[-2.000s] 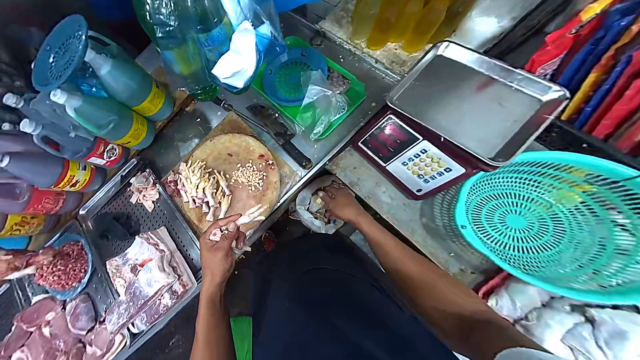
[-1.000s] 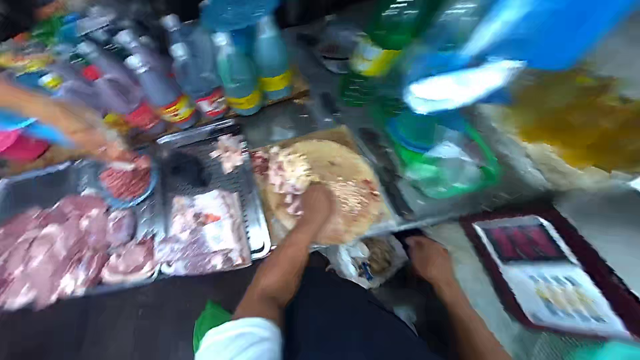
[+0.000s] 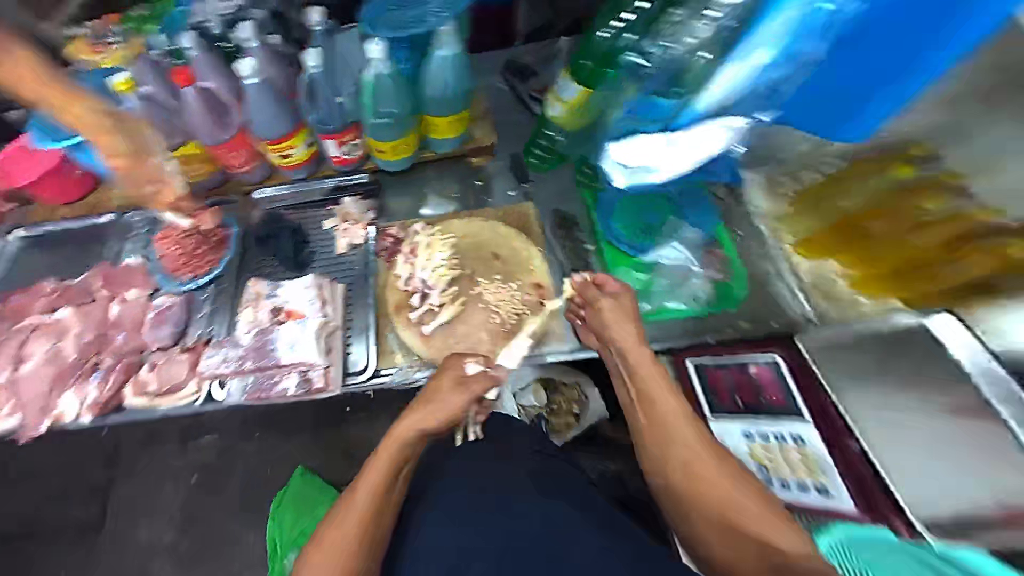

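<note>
A pale chicken foot (image 3: pixel 518 342) stretches between my hands over the front right edge of a round wooden chopping board (image 3: pixel 496 248). My left hand (image 3: pixel 458 392) grips its lower end, with more pale pieces hanging below the fingers. The far end is pinched in my right hand (image 3: pixel 602 310). On the board's left side lies a pile of chicken feet (image 3: pixel 430 276); small pale bits (image 3: pixel 502 300) are scattered right of it. An open plastic bag (image 3: pixel 572 400) holding scraps hangs below the board.
Trays of raw meat (image 3: pixel 80 336) and a blue bowl of minced meat (image 3: pixel 190 250), with another person's hand (image 3: pixel 164 188) over it, are at left. Bottles (image 3: pixel 392 112) stand behind. A knife (image 3: pixel 572 240), a green tray (image 3: pixel 740 280) and a scale (image 3: pixel 768 424) are at right.
My left hand has come off the board toward me, and my right hand has risen from beside the scrap bag. A chicken foot is now held between them. The view has swung left.
</note>
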